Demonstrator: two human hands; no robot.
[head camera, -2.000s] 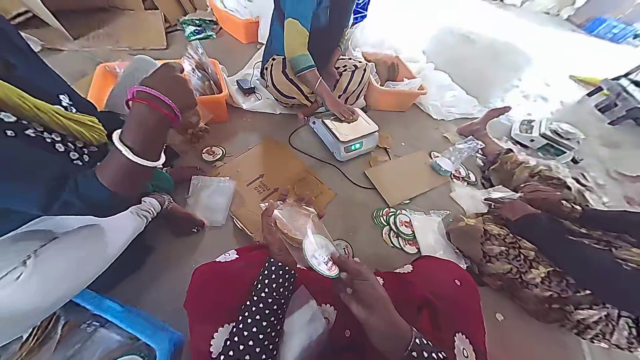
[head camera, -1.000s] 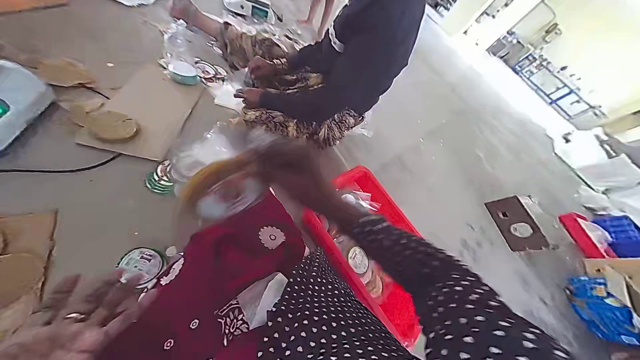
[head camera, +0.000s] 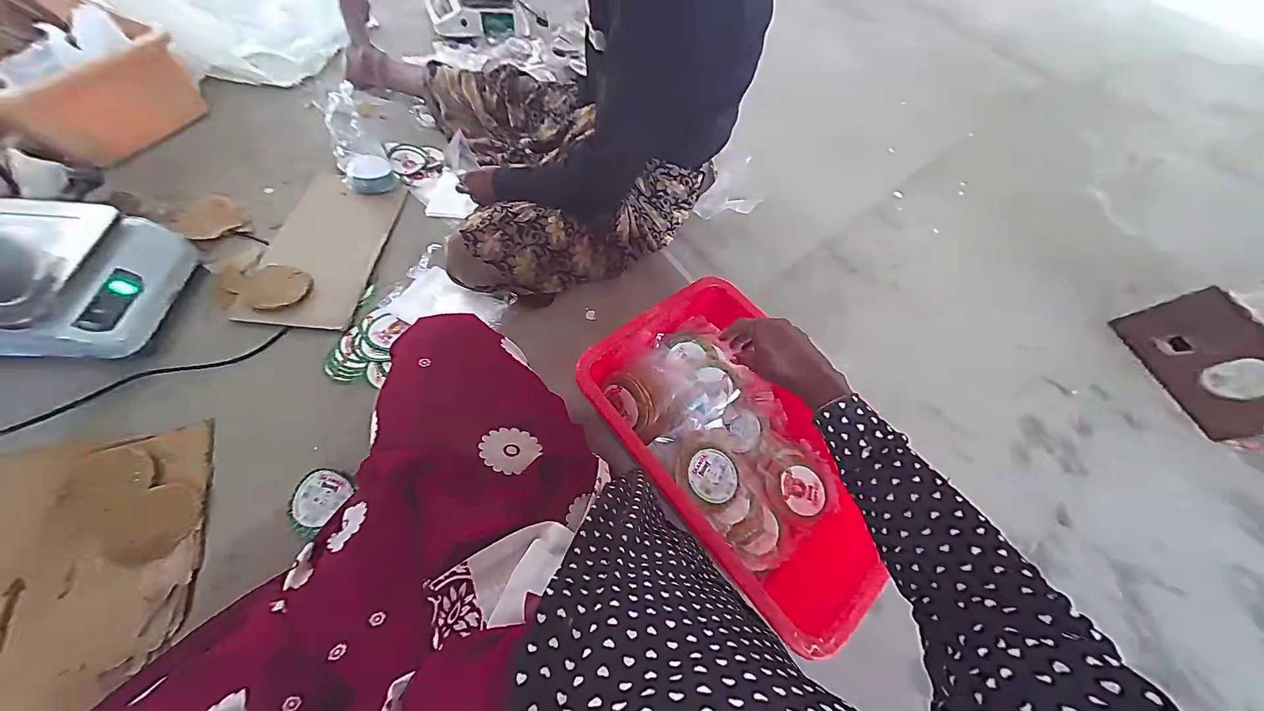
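My right hand (head camera: 785, 360) is over the upper right part of a red plastic tray (head camera: 829, 602), its fingers at the clear plastic packets inside. Whether the fingers grip a packet cannot be told. Several packets of flat brown discs with round labels lie in the tray, among them one with a green-rimmed label (head camera: 712, 475) and one with a red and white label (head camera: 802, 490). The tray stands on the floor beside my maroon skirt (head camera: 474, 494). My left hand is out of view.
A digital scale (head camera: 89, 286) with a cable stands at left. Cardboard sheets (head camera: 336, 247) bear brown discs (head camera: 276, 287). Round labels (head camera: 370, 346) lie in a pile near my knee. A co-worker in dark sleeves (head camera: 632, 128) sits ahead. An orange crate (head camera: 109, 99) is upper left; a brown board (head camera: 1195, 360) lies right.
Two seconds ago both my hands held a plastic packet with a round label above my lap. My right hand has moved to the red tray. The view has swung right.
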